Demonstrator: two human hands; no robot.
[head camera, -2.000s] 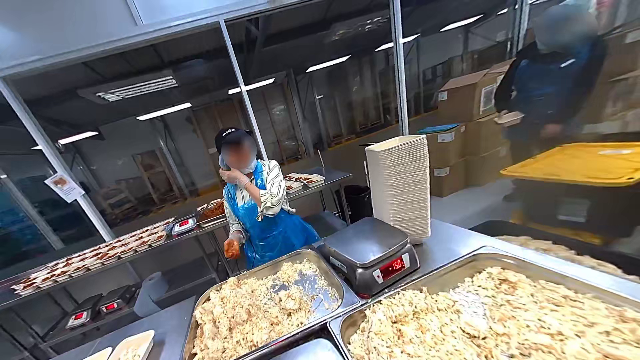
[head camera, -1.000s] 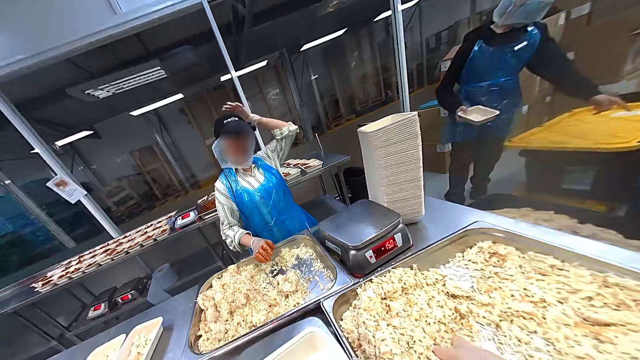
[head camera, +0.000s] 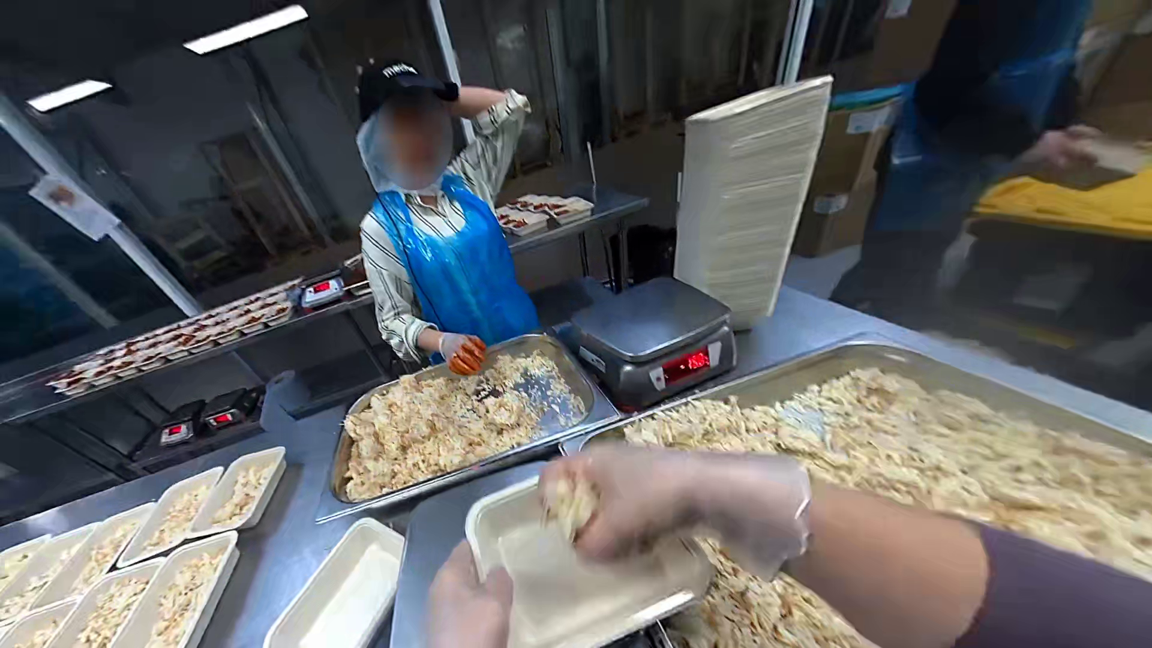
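My right hand (head camera: 630, 504), in a clear plastic glove, is closed on a clump of shredded pale food (head camera: 573, 506) above a white rectangular tray (head camera: 558, 589). At the tray's left rim, my left hand (head camera: 470, 598) grips it with the thumb over the edge. A second tray (head camera: 346, 585), with no food visible inside, lies just left of it on the metal table. To the right, a large steel pan (head camera: 868, 355) holds a heap of the same shredded food. A smaller steel pan (head camera: 589, 418) with more of it stands ahead.
Filled trays (head camera: 247, 490) stand in rows at lower left. A digital scale (head camera: 657, 333) and a tall tray stack (head camera: 751, 198) stand beyond the pans. A person (head camera: 450, 261) in a blue apron faces me across the table; another stands at right by a yellow lid (head camera: 1071, 202).
My left hand has come into view with a tray, and my right hand has moved from the large pan to above it, holding food. The person opposite has a raised hand behind the head.
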